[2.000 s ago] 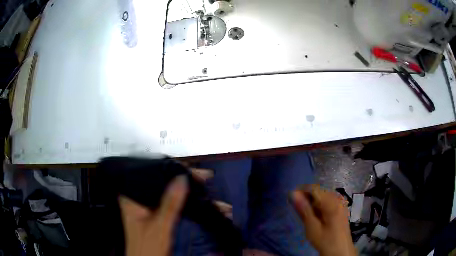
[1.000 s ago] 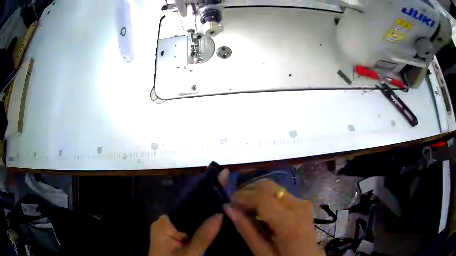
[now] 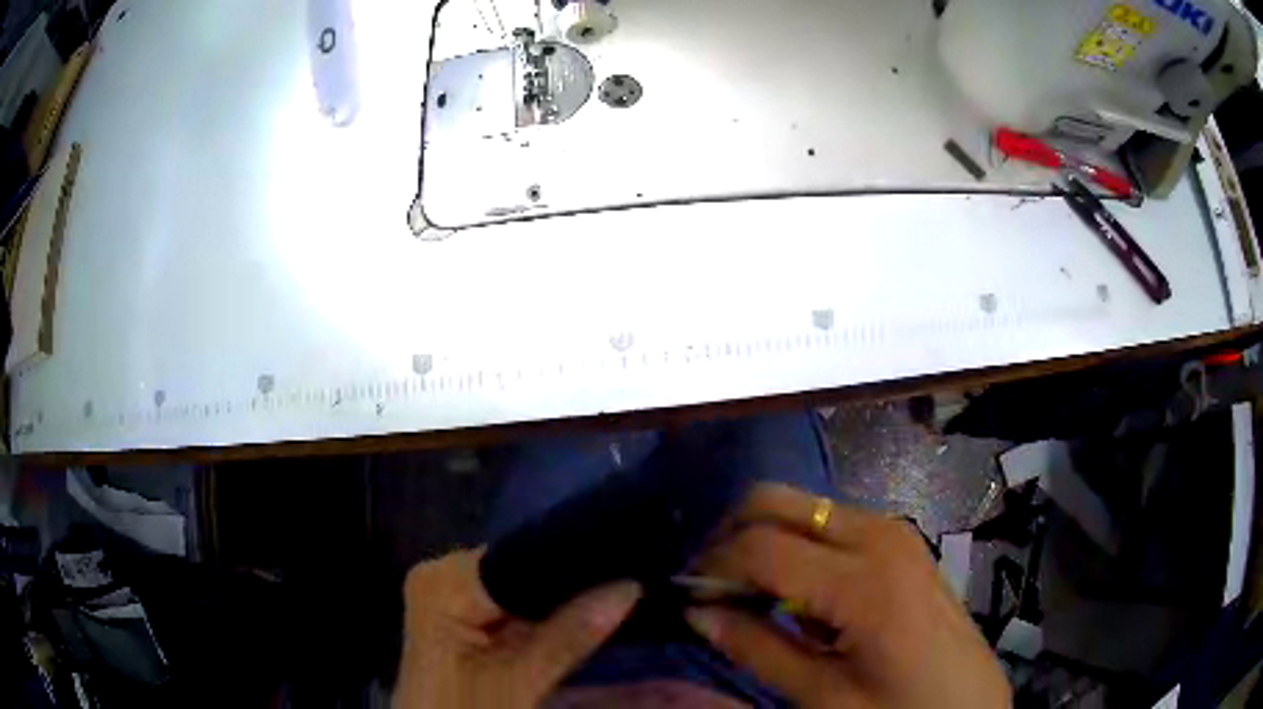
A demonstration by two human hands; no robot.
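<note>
A dark fabric piece (image 3: 582, 546) is held over the blue-clad lap, below the table's front edge. My left hand (image 3: 506, 630) grips its left end, thumb on top. My right hand (image 3: 845, 596), with a yellow ring, is closed around a slim pointed tool (image 3: 718, 587) whose tip meets the cloth. The fingers and cloth are blurred, and the tool's far end is hidden in my right hand.
The white machine table (image 3: 554, 298) has a printed ruler along its front edge. The sewing machine head (image 3: 1025, 69) is at the top right. Red-handled tool (image 3: 1067, 159) and black snips (image 3: 1119, 243) lie near it. A white lamp (image 3: 331, 63) is at the top left. Scraps lie on the floor.
Since one second ago, the cloth has swung flatter and my right hand has moved slightly right, with the pointed tool now visible. Two seconds ago my right hand was apart from the cloth.
</note>
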